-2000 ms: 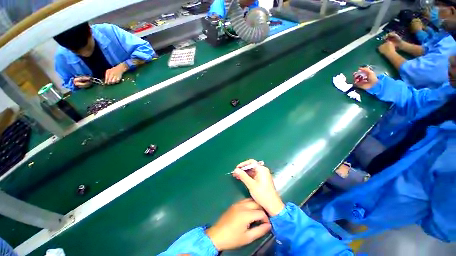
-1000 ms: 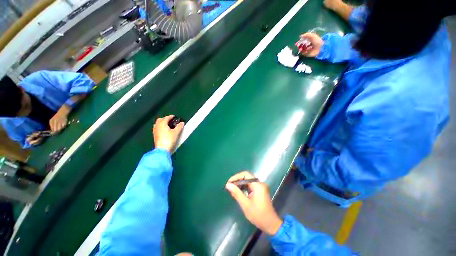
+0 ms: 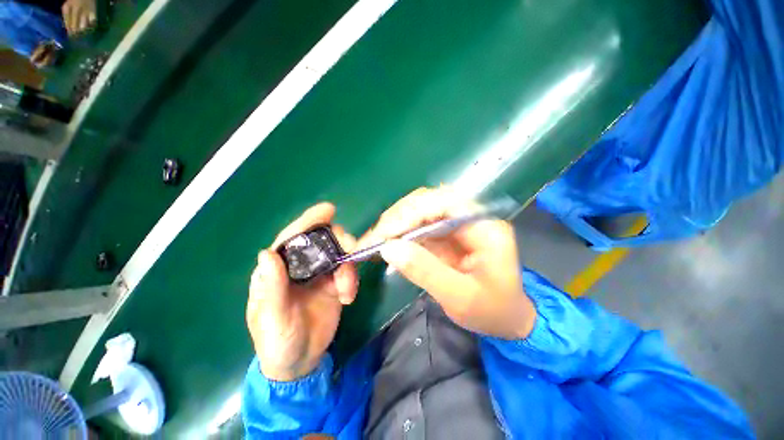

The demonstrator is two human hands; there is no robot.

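My left hand holds a small black electronic unit between thumb and fingers above the green bench top. The unit's open side faces up and shows shiny, silvery detail. My right hand holds thin silver-grey tweezers like a pen. Their tip is at the right edge of the unit; whether it touches cannot be told for certain.
The white rail runs between bench and belt. Two black units ride on the belt. A fan and a white cloth are bottom left. A neighbour's blue smock is at right, another worker's hands top left.
My left hand has come back from the rail with a black unit and holds it in front of me. My right hand has brought the tweezers to the unit. The view has swung down and left.
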